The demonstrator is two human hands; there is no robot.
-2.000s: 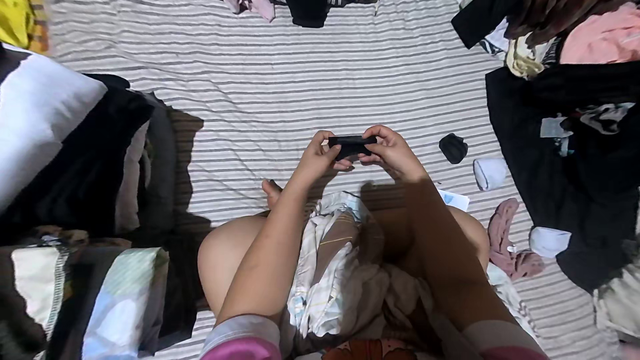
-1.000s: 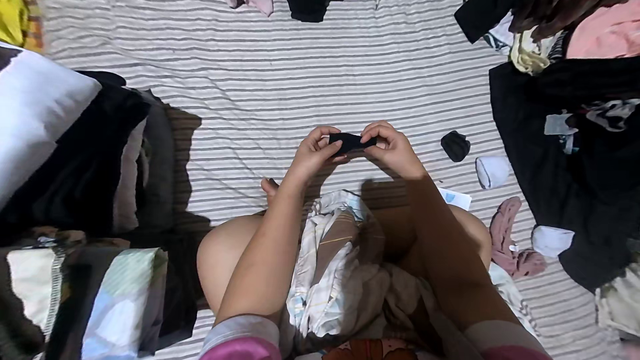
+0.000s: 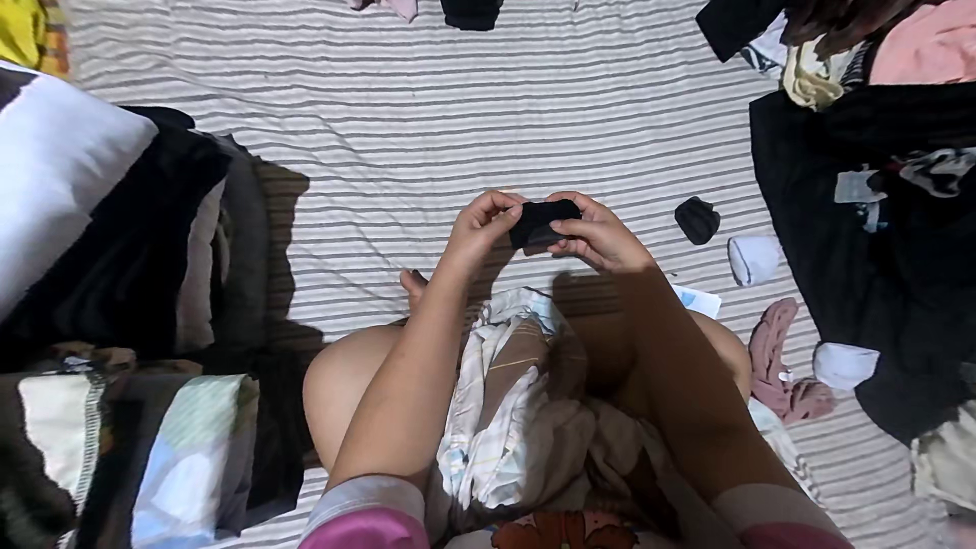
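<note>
Between my two hands is a small black cloth piece [image 3: 540,223], perhaps a folded sock. My left hand [image 3: 482,229] pinches its left end with thumb and fingers. At the right end, my right hand [image 3: 598,232] grips it, thumb on the near face and fingers behind. A patterned white and brown cloth [image 3: 518,381] lies bunched across my lap. Right of my hands, a rolled black cloth [image 3: 697,220] and a folded white cloth [image 3: 753,259] rest on the striped sheet [image 3: 366,152].
Stacked folded clothes [image 3: 130,252] fill the left side. At the right lie black garments [image 3: 831,252], a dusty-pink cloth [image 3: 774,366], another folded white cloth [image 3: 846,364] and a salmon-pink garment [image 3: 926,46]. A black cloth bundle [image 3: 471,14] sits at the top edge.
The black cloth between my hands shows a broader, taller face than before, and my fingers have shifted on it. The clothes around me have not moved.
</note>
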